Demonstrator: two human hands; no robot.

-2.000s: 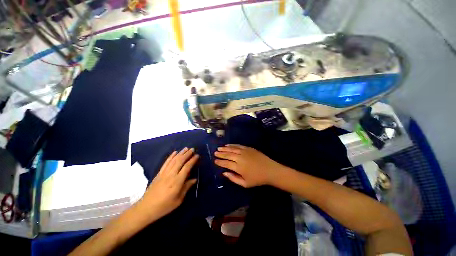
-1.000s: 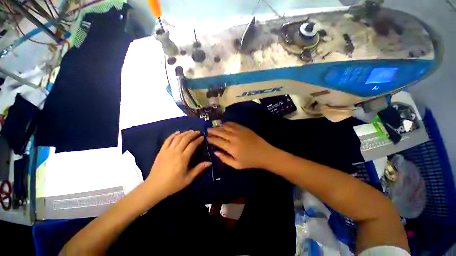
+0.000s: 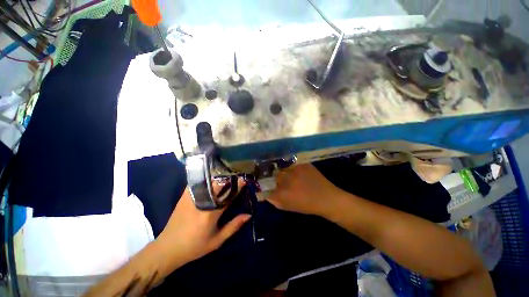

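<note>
A large dark navy garment panel (image 3: 301,232) lies under the needle area of the lockstitch machine (image 3: 348,87). A short light line and a small white mark show on the cloth in front of the presser foot (image 3: 255,184). My left hand (image 3: 200,217) lies on the cloth left of the foot, its fingertips partly hidden by the machine's metal parts. My right hand (image 3: 299,188) lies on the cloth right of the foot, close under the head, fingertips partly hidden. Both hands press the cloth.
Another dark panel (image 3: 69,127) lies at left over white cloth (image 3: 81,243). An orange-handled tool (image 3: 148,11) stands at the machine's left end. A green-handled item (image 3: 468,181) lies at right. A blue basket (image 3: 513,220) with bags is below right.
The view has moved closer over the machine head, which now looks larger and covers my fingertips. My hands have come nearer the presser foot on both sides and stay on the cloth.
</note>
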